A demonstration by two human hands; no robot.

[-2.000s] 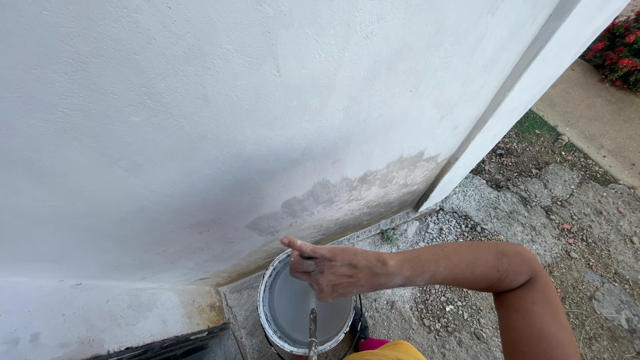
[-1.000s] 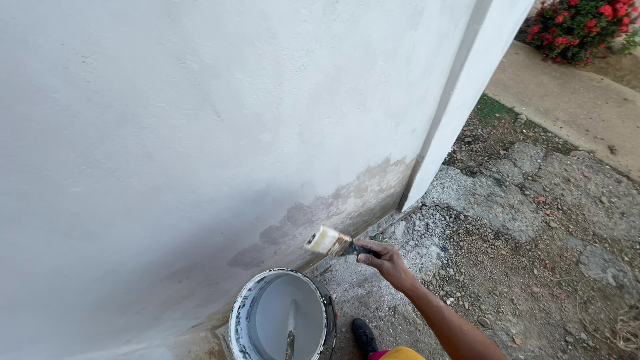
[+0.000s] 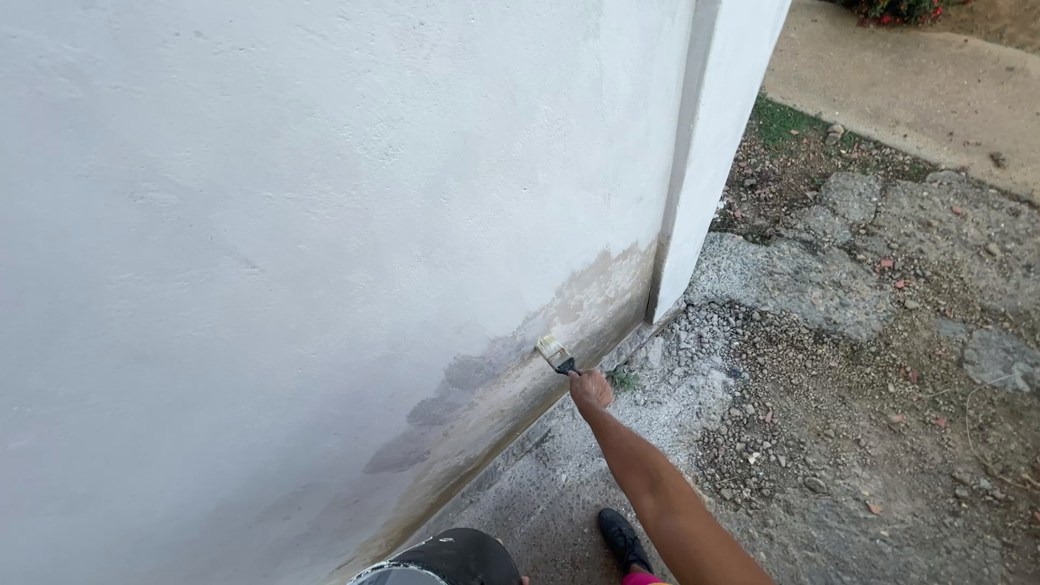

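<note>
My right hand (image 3: 591,388) is closed round the dark handle of a flat paintbrush (image 3: 555,354). Its pale, paint-coated bristles are at the lower part of the white plastered wall (image 3: 341,211), beside a bare, stained patch (image 3: 605,296). At the bottom edge is a black bucket (image 3: 467,556) with a paint-smeared rim, partly out of view. Grey-white contents show inside it. Small bits of skin at the bucket's right side seem to be fingers of my left hand (image 3: 525,580); the rest is hidden, and its grip cannot be made out.
A white pillar (image 3: 715,154) projects at the wall's right end. Broken concrete (image 3: 788,280) and loose gravel (image 3: 756,398) cover the ground. My dark shoe (image 3: 623,539) stands near the bucket. Farther off are a patch of grass (image 3: 784,122), a paved path (image 3: 902,89) and red-flowered plants (image 3: 898,10).
My right hand, over the bucket at first, moved away with the brush and is now at the wall's stained lower part. The view has shifted, leaving the bucket mostly below the frame.
</note>
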